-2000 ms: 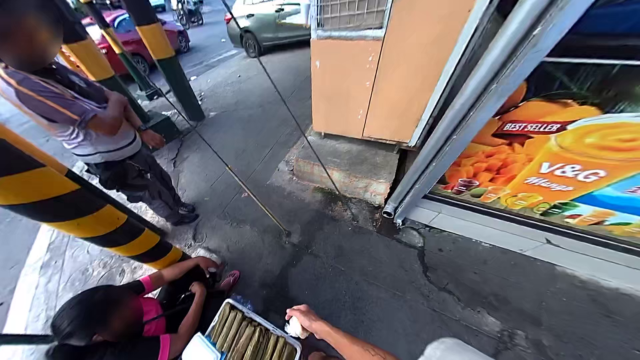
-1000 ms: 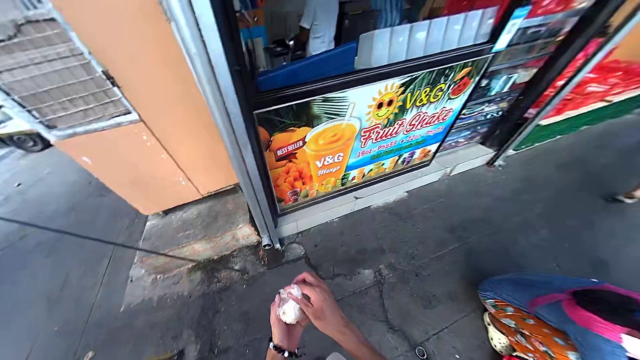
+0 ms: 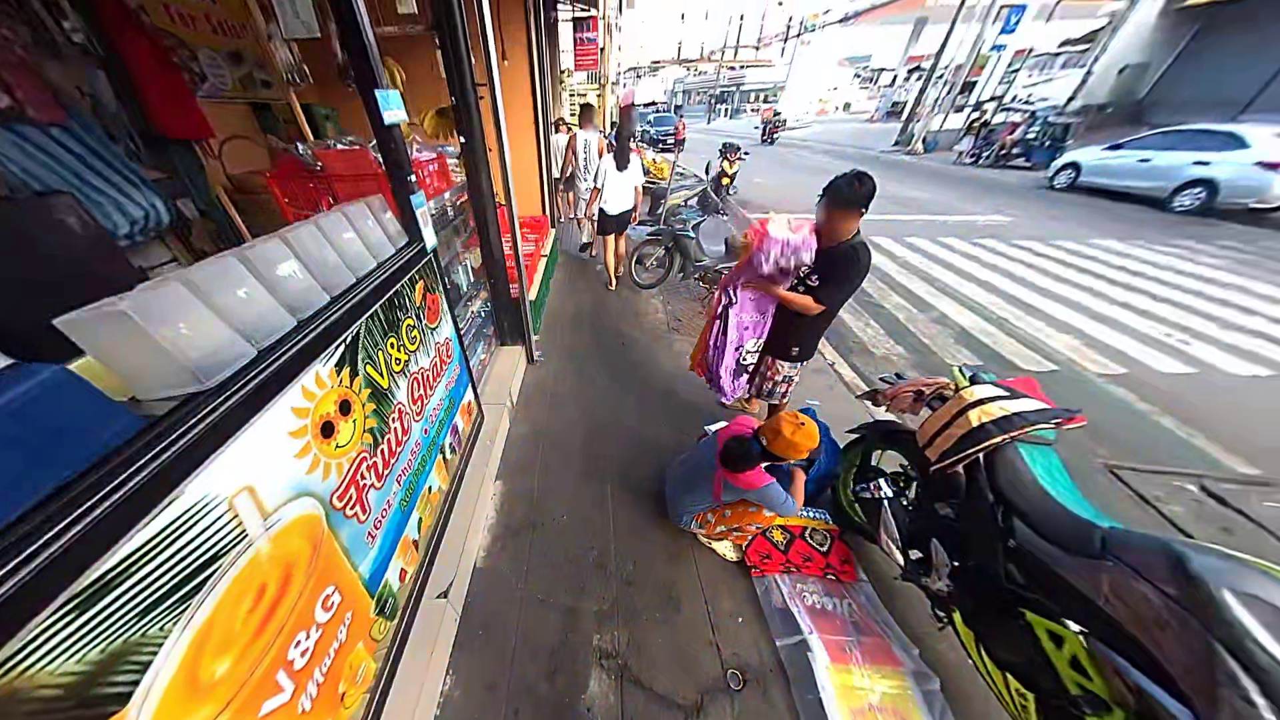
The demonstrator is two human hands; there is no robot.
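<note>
Neither my left hand nor my right hand shows in the head view now, so what they hold is hidden. Low in front of me, two people crouch close together on the sidewalk, one in an orange cap (image 3: 788,434). Beside them lies a red and black patterned cloth (image 3: 802,551), touching a clear plastic sheet or bag (image 3: 845,650) with coloured print. Behind them a standing person in a black shirt (image 3: 822,290) holds purple patterned fabric (image 3: 738,330) in both arms.
A parked motorcycle (image 3: 1080,540) fills the lower right. On the left runs a shop front with a fruit shake banner (image 3: 340,450) and clear plastic bins (image 3: 240,290). Further along the sidewalk (image 3: 560,430) are walking people and a parked scooter (image 3: 685,240). A crosswalk (image 3: 1060,290) lies to the right.
The view has swung far right, along the sidewalk. My hands, together around a small white thing one second ago, are out of view.
</note>
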